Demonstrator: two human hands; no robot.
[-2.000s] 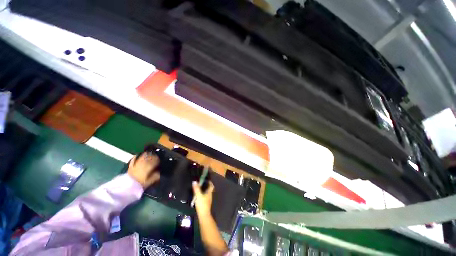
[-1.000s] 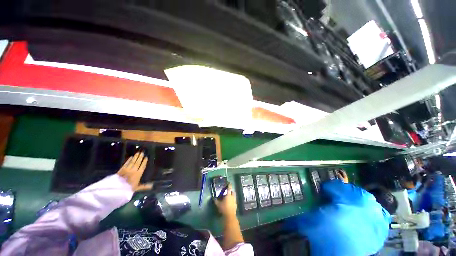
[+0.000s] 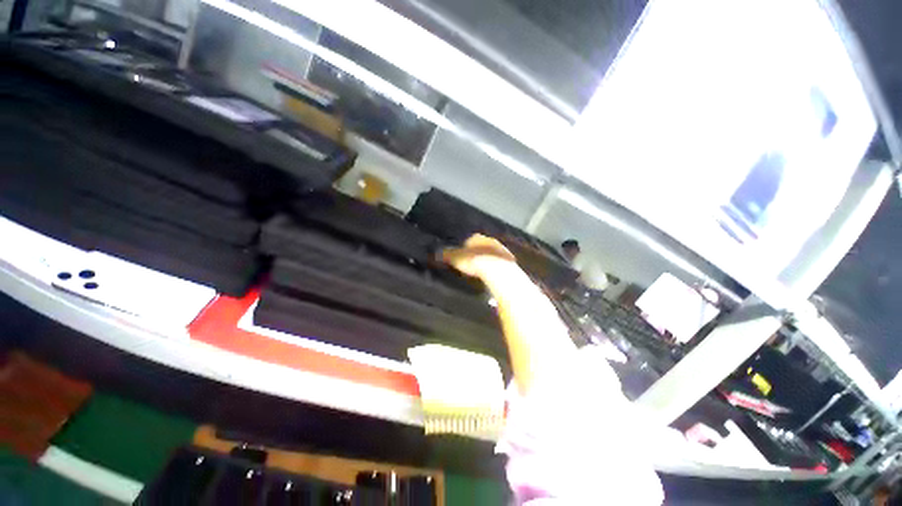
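My right hand (image 3: 482, 257) reaches up to the top right end of the black tray stack (image 3: 366, 272) on the shelf. Its fingers are at the stack's upper edge. I cannot tell whether they grip a tray. My arm is stretched out, with the sleeve washed out by glare. My left hand is not in view. A black phone tray (image 3: 213, 484) with dark glossy phones lies on the green bench, cut off by the bottom edge.
A tan wooden board (image 3: 321, 463) lies behind the tray with dark phones on it. A pale yellow paper pad (image 3: 460, 385) hangs at the red-and-white shelf edge (image 3: 316, 364). More black trays (image 3: 119, 188) stand left. A brown-orange mat (image 3: 38, 403) is lower left.
The view has tilted up to the shelf. My right hand has moved from a phone on the bench up to the tray stack. My left hand, earlier on the phone tray, has left the picture.
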